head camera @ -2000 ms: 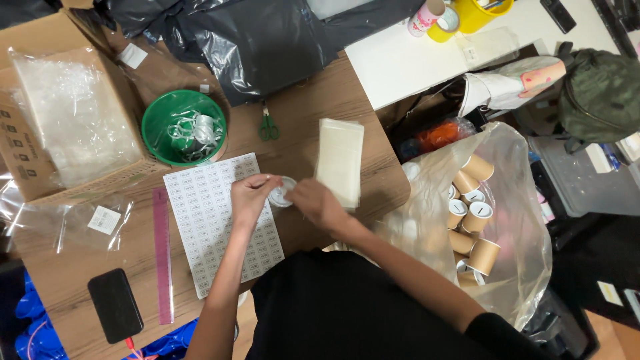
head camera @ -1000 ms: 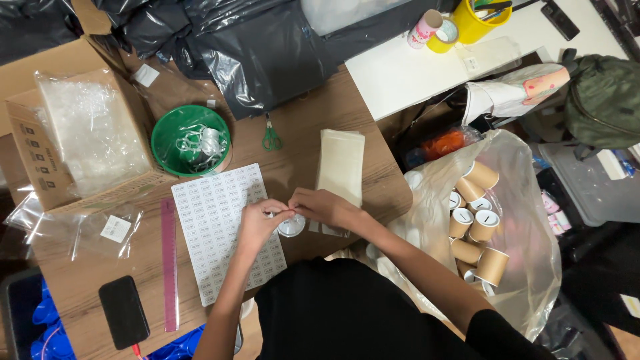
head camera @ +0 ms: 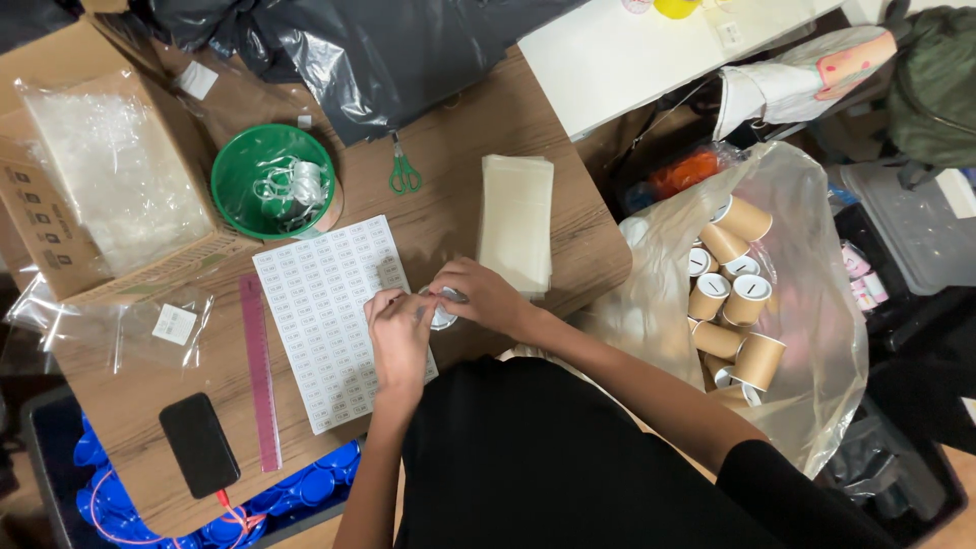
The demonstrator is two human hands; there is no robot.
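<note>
My left hand and my right hand meet above a small round white piece, partly covered by the fingers. Both sets of fingertips pinch something small and thin over it, too hidden to name. Under my left hand's edge lies a sheet of printed stickers. Just beyond my right hand is a stack of pale rectangular sheets or sleeves. Green-handled scissors lie farther back, beside a green bucket holding white string.
A cardboard box with clear plastic bags stands left. A pink ruler and a phone lie near the front. Black plastic covers the back. At right, a plastic bag holds cardboard tubes with slotted white lids.
My right hand, apart from the left two seconds ago, has come in so that the fingertips of both hands now meet over the round white piece. The view has shifted somewhat.
</note>
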